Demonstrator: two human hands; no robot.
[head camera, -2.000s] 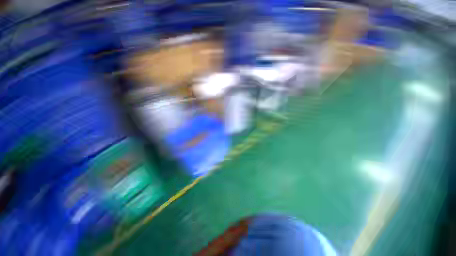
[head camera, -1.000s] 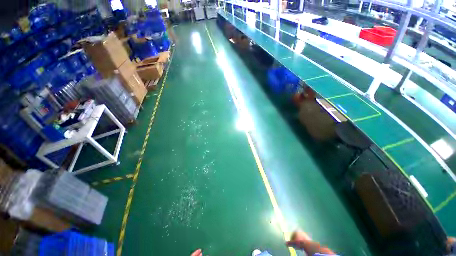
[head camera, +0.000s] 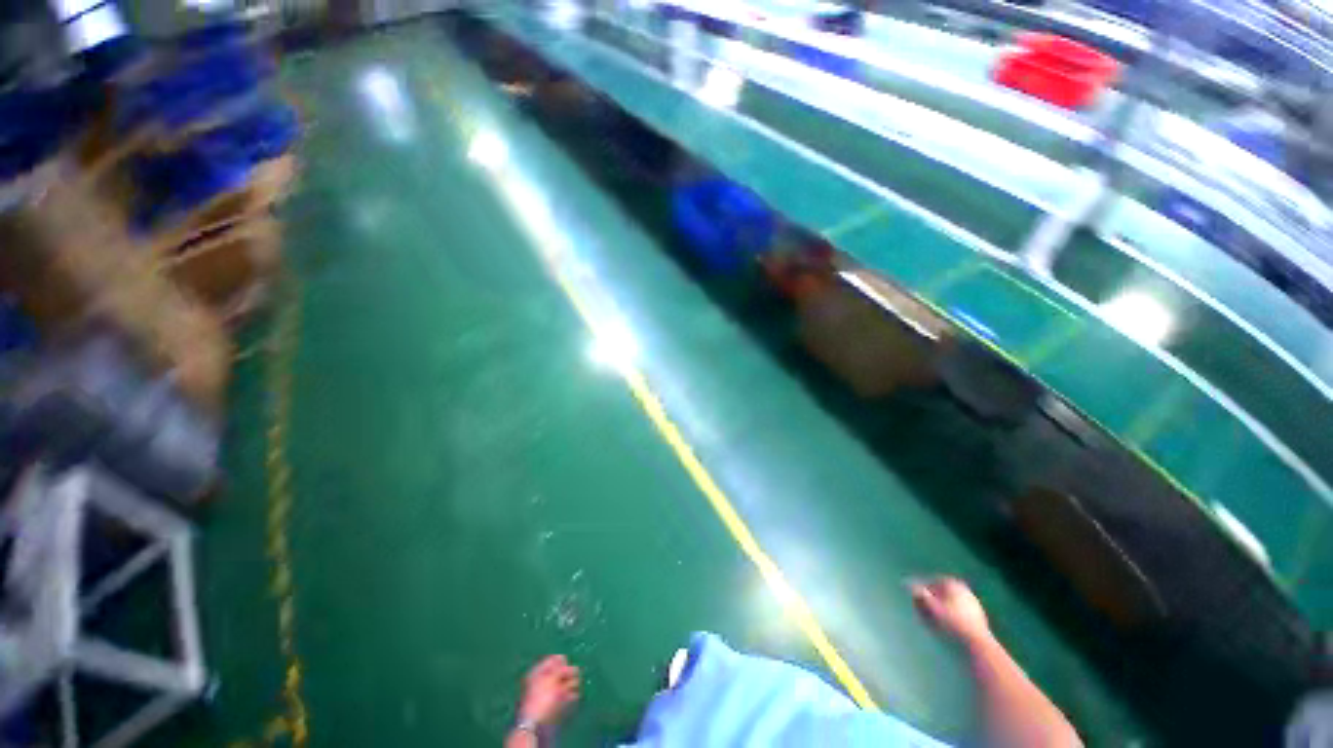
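Observation:
No work object is in my hands. My left hand (head camera: 548, 693) is low in the picture, left of my light blue shirt, small and blurred, with its fingers curled. My right hand (head camera: 953, 605) is out to the right over the floor, beside the dark side of the bench, also blurred with bent fingers. Nothing is seen in either hand; whether the fingers are fully closed cannot be told. Nearest on the right is the long assembly bench with a green top (head camera: 1053, 325).
Under the bench are a blue tote (head camera: 722, 222) and a carton (head camera: 866, 339). A red bin (head camera: 1056, 70) stands on the line. A yellow line (head camera: 702, 475) crosses the floor. At left are a white frame table (head camera: 129, 661) and cartons (head camera: 219, 249) with blue totes.
The view has turned and moved forward, so the bench and left-hand goods have shifted left. Both hands and the shirt now show more fully.

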